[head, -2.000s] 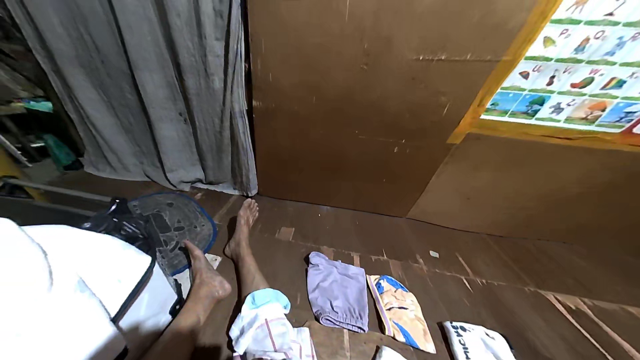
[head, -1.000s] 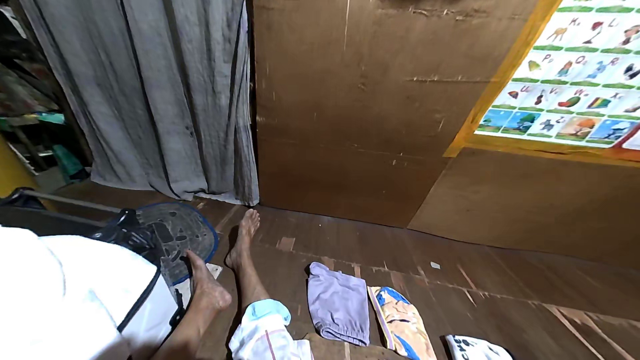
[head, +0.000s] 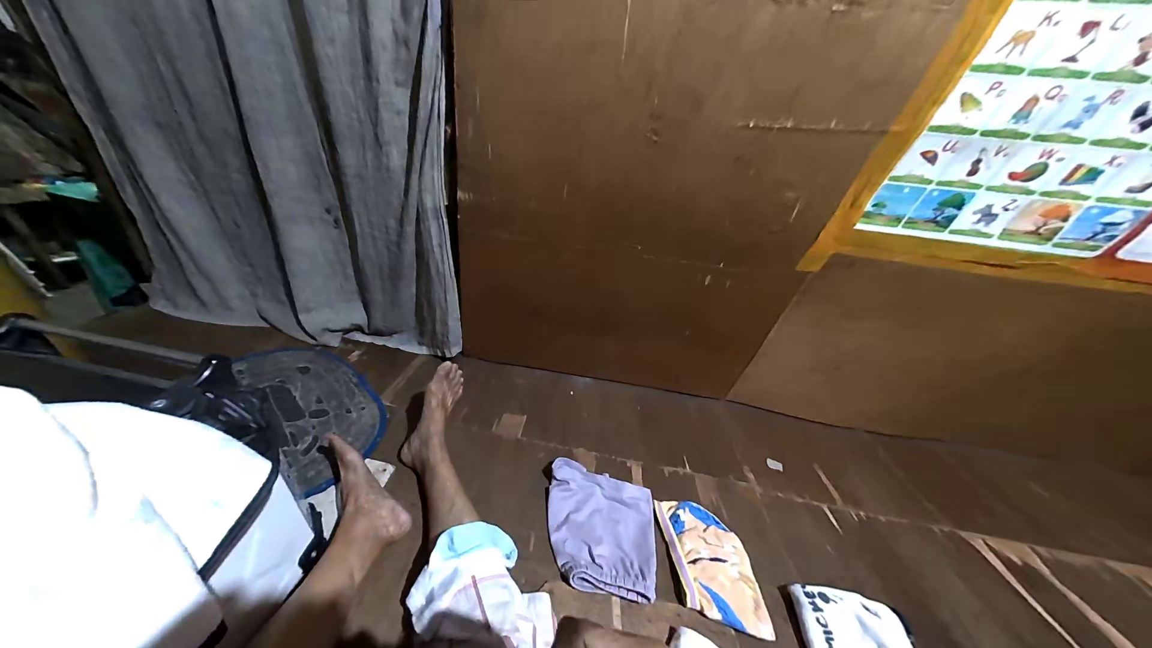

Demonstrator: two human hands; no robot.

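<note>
A white cloth with thin checked lines and a light blue edge (head: 481, 580) lies over my outstretched lower leg at the bottom centre. To its right are a folded lavender garment (head: 603, 531), a folded garment with a tan, blue and yellow print (head: 715, 567), and a folded white garment with dark lettering (head: 850, 616), cut off by the lower edge. A strip of skin (head: 603, 635), possibly my right hand, shows at the bottom edge below the lavender garment, beside a bit of white cloth (head: 691, 638). What it holds is hidden. My left hand cannot be seen.
Bare feet (head: 441, 387) rest on the worn brown floor (head: 909, 522). A dark oval mat with blue edging (head: 319, 405) lies beside a large white item (head: 162, 468) at left. Behind are a grey curtain (head: 297, 180), a brown panel wall (head: 630, 198) and a picture alphabet chart (head: 1026, 135).
The strip of skin at the bottom edge now shows more plainly than a second ago. The folded garments stay where they were on the floor.
</note>
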